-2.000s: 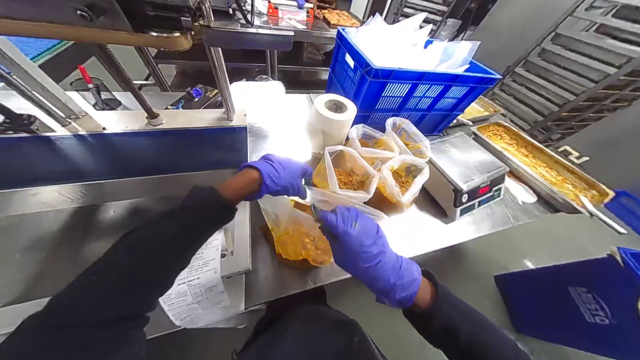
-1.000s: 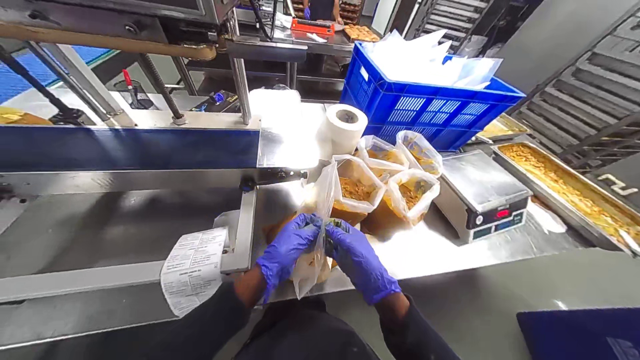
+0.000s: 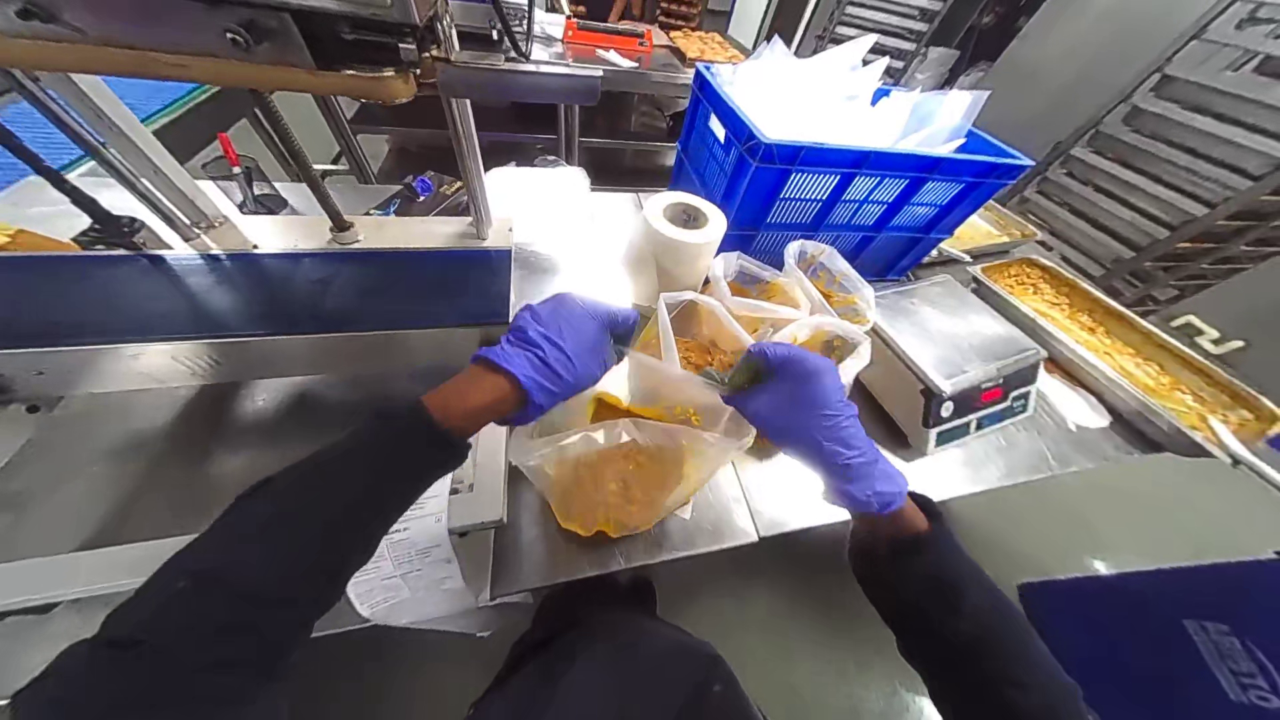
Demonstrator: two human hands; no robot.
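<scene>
Both hands wear purple gloves. My left hand and my right hand are closed at the upper corners of a clear plastic bag of orange-brown food, its top stretched between them. The bag rests near the front edge of the steel table. Just behind my hands stand several open bags of similar food. A digital scale with a red display is right of those bags, and a white roll stands behind them. My fingertips are partly hidden.
A blue plastic crate of white bags stands at the back. A long metal tray of food lies at the right. On the left are a machine frame and a hanging printed sheet. A blue bin is at lower right.
My hands were close together at an upright bag a second ago; they are now apart, and the filled lower part of the bag shows in front of them.
</scene>
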